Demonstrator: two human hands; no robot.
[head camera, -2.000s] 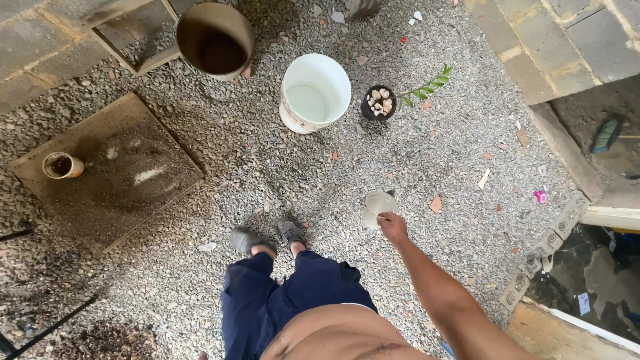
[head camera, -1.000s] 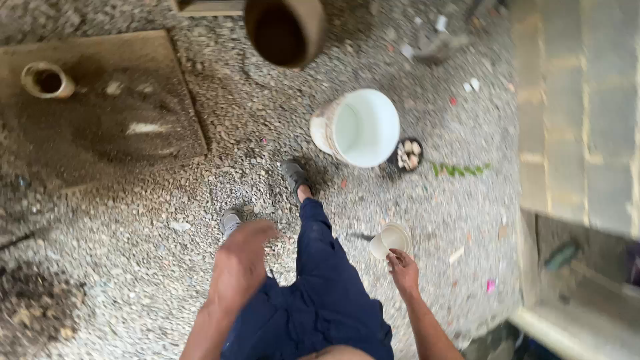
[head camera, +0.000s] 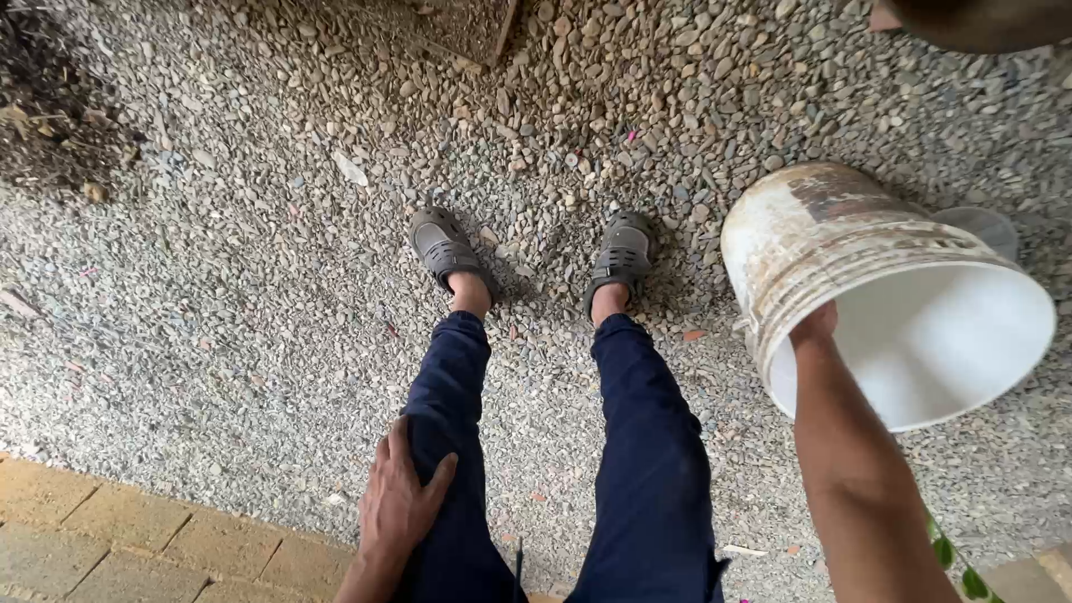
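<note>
A white plastic bucket (head camera: 821, 218) with brown stains on its outside stands on the gravel at the right, its mouth toward me. My right hand (head camera: 814, 325) reaches down inside it near the rim; its fingers are mostly hidden, and what they hold cannot be seen. Behind the bucket, part of a translucent container (head camera: 980, 226) shows. My left hand (head camera: 399, 502) rests on my left thigh, in navy trousers, with its fingers and thumb spread and nothing in it.
My feet stand in grey clogs (head camera: 621, 251) on loose gravel. A soil-covered board (head camera: 444, 25) lies at the top, a dark round container (head camera: 988, 21) at the top right. Dark debris (head camera: 59, 126) lies at the upper left, brick paving (head camera: 142, 528) at the lower left. Green leaves (head camera: 944, 553) show at the lower right.
My right hand, which held a translucent container over the gravel, is now inside the white bucket. My left hand has come down onto my thigh. The view has turned and moved closer to the bucket.
</note>
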